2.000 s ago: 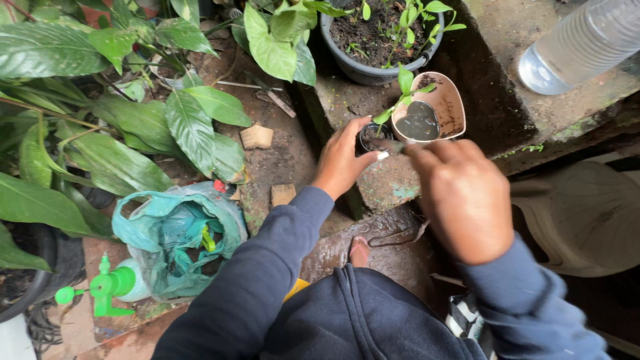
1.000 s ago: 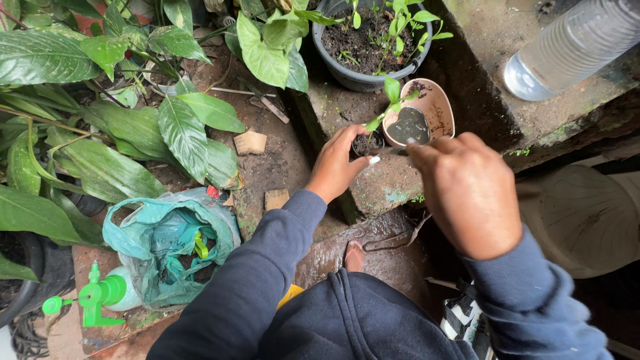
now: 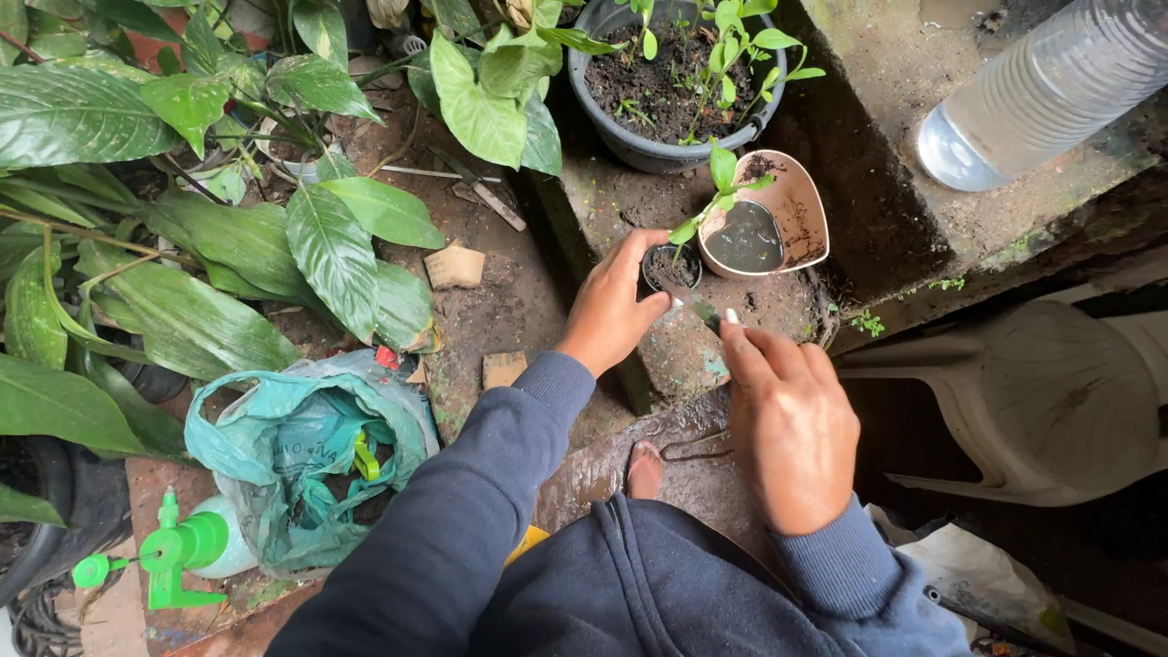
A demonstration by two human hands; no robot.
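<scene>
My left hand (image 3: 613, 301) is closed around the left side of a small black pot (image 3: 672, 270) of soil, thumb and fingers on its rim. A young green seedling (image 3: 721, 196) stands in that pot and leans to the upper right. In my right hand (image 3: 789, 415) is a small metal blade (image 3: 701, 308), perhaps a knife; its tip is at the pot's lower right edge, and my fingers hide the handle. Just right of the pot, a pink heart-shaped container (image 3: 806, 219) holds dark murky water and has soil stuck to its inner wall.
A larger grey pot (image 3: 652, 157) of seedlings stands behind. A clear plastic bottle (image 3: 1031, 100) is on the concrete ledge at upper right. Leafy plants, a teal plastic bag (image 3: 219, 447) and a green-topped spray bottle (image 3: 182, 547) are at left. A plastic chair (image 3: 1049, 401) is at right.
My right hand has shifted a little away from the pink container, and the blade now shows at the small pot. My left hand stays at the small pot.
</scene>
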